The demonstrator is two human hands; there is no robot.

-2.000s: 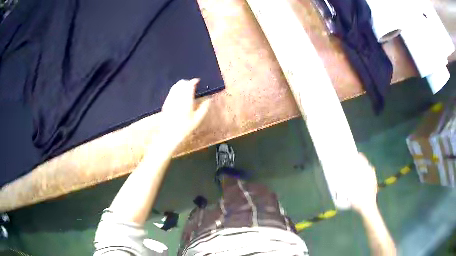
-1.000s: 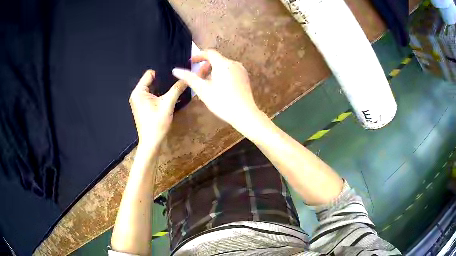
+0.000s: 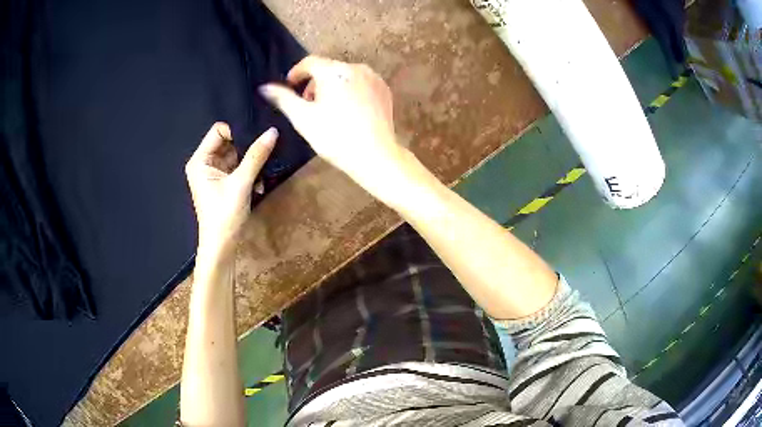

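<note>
Dark cloth (image 3: 142,150) covers the left of the brown wooden table (image 3: 451,92), with folds at the far left and near its right end. My left hand (image 3: 221,179) is over the cloth near its front corner, thumb and curled fingers apart; I cannot tell whether it pinches any cloth. My right hand (image 3: 342,104) is at the cloth's right edge, its thumb and index finger curled toward each other. Whether fabric lies between these fingertips is hidden.
A long white tube (image 3: 585,100) with black print lies across the table at the right, its rounded end past the edge. Dark cloth (image 3: 664,29) hangs at the upper right, beside a box-like object (image 3: 725,67). Yellow-black tape (image 3: 547,192) marks the green floor.
The tube has left my right hand and lies on the table. Both hands came together at the cloth's corner, then moved slightly left and apart. The small white piece there no longer shows.
</note>
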